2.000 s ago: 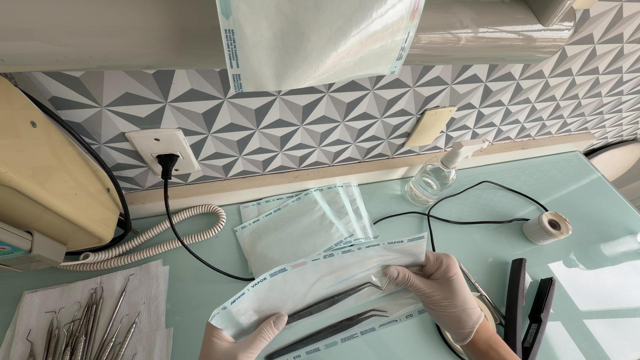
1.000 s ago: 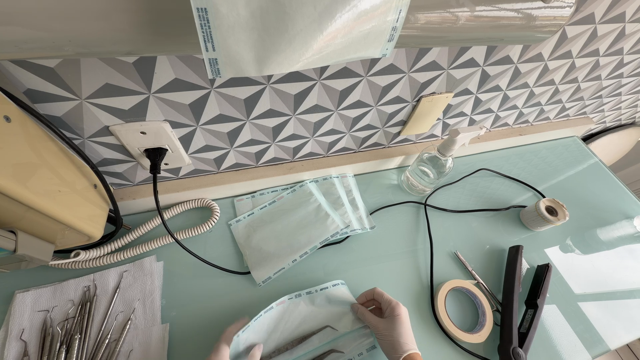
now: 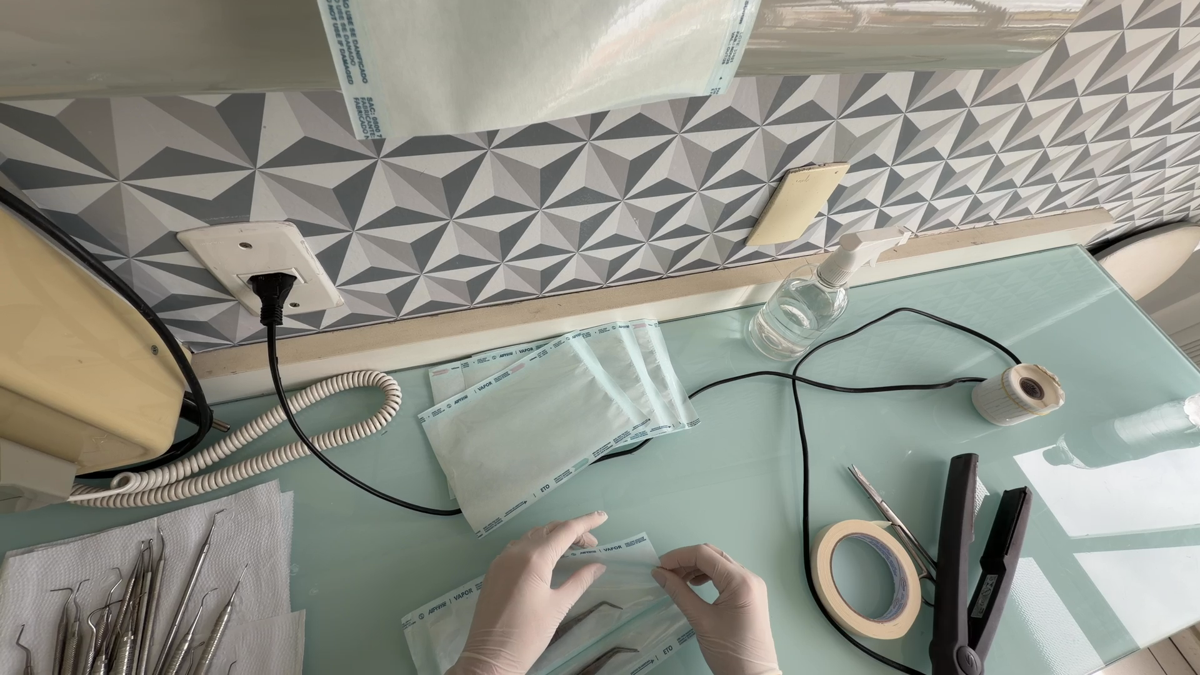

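Observation:
A sterilization pouch (image 3: 609, 619) with a clear film side lies on the glass counter at the bottom centre, with dark curved tweezers (image 3: 586, 619) showing through it. My gloved left hand (image 3: 534, 595) rests over the pouch's upper edge, thumb and fingers apart. The thumb and fingertips of my gloved right hand (image 3: 717, 600) pinch the pouch's top right corner. Just above the hands lie several flat, overlapping pouches (image 3: 534, 422).
Metal dental instruments (image 3: 131, 609) lie on paper towels (image 3: 262, 534) at left. Rightward are masking tape (image 3: 867, 579), scissors (image 3: 886, 511), a black hair straightener (image 3: 975, 572), a label roll (image 3: 1019, 394), a spray bottle (image 3: 802, 309) and a black cord (image 3: 800, 469).
The held pouch and both hands have moved down toward the counter's near side. My left hand has shifted from the pouch's left end onto its upper edge.

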